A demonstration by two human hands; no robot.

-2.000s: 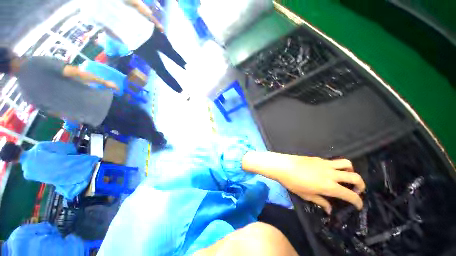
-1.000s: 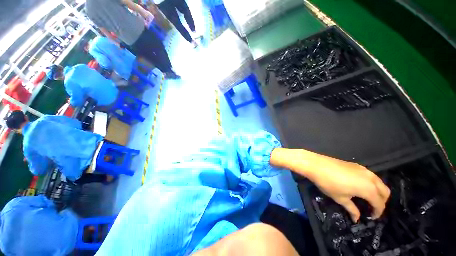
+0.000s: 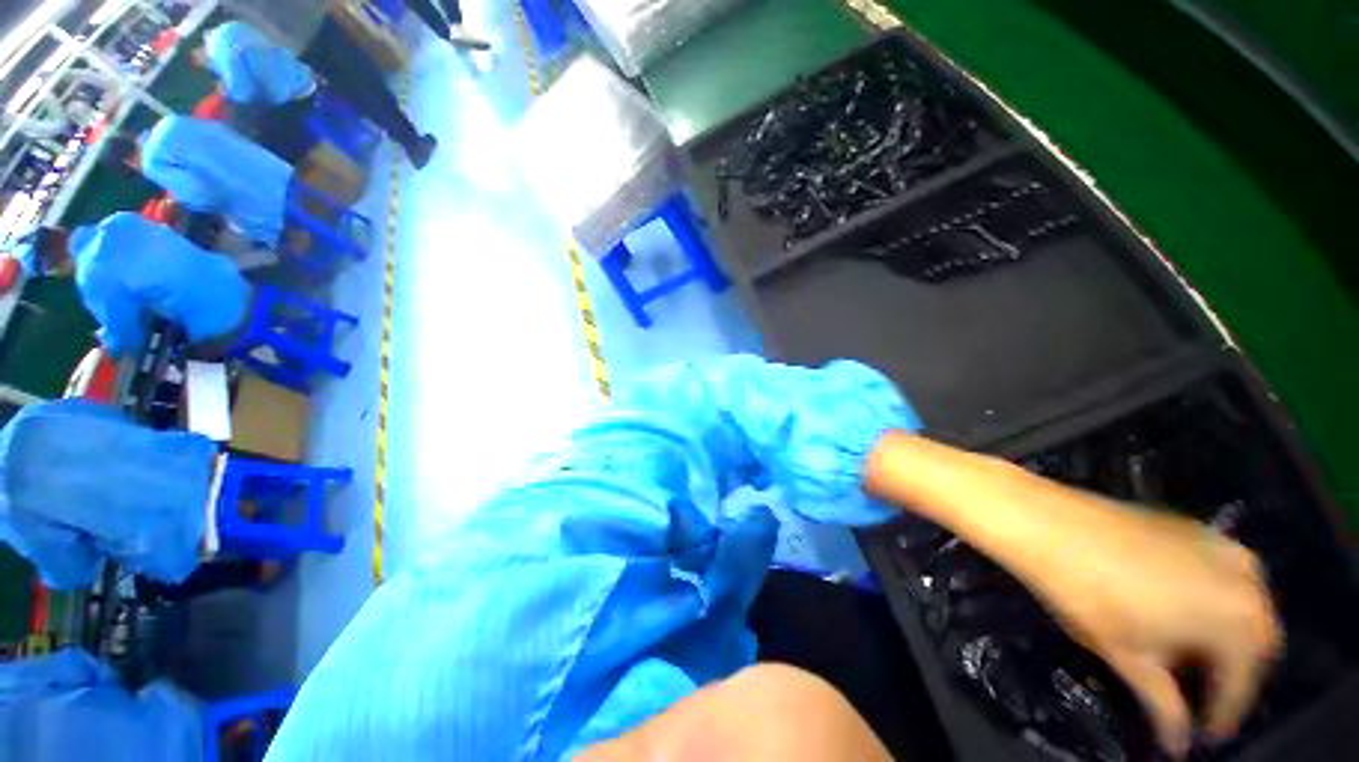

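Observation:
My left hand [image 3: 1177, 610] is bare and slightly blurred, reaching from a blue sleeve over the near section of a divided black tray [image 3: 984, 350]. Its fingers point down into a jumbled heap of black plastic parts [image 3: 984, 663] near the picture's lower right. The fingertips are low among the dark parts; whether they grip one cannot be told. My right hand is not in view. A rounded skin-coloured shape at the bottom edge cannot be identified.
Beyond are rows of black parts [image 3: 969, 238] and another jumbled heap [image 3: 850, 142]. Green bench surface borders the tray. A blue stool [image 3: 663, 261] bears a wrapped stack [image 3: 604, 157]. Several people in blue smocks sit at left, beside a floor with yellow-black tape.
My left hand has moved right and down over the near heap, its spread fingers now pointing downward. The view has shifted; the standing people are mostly out of the picture.

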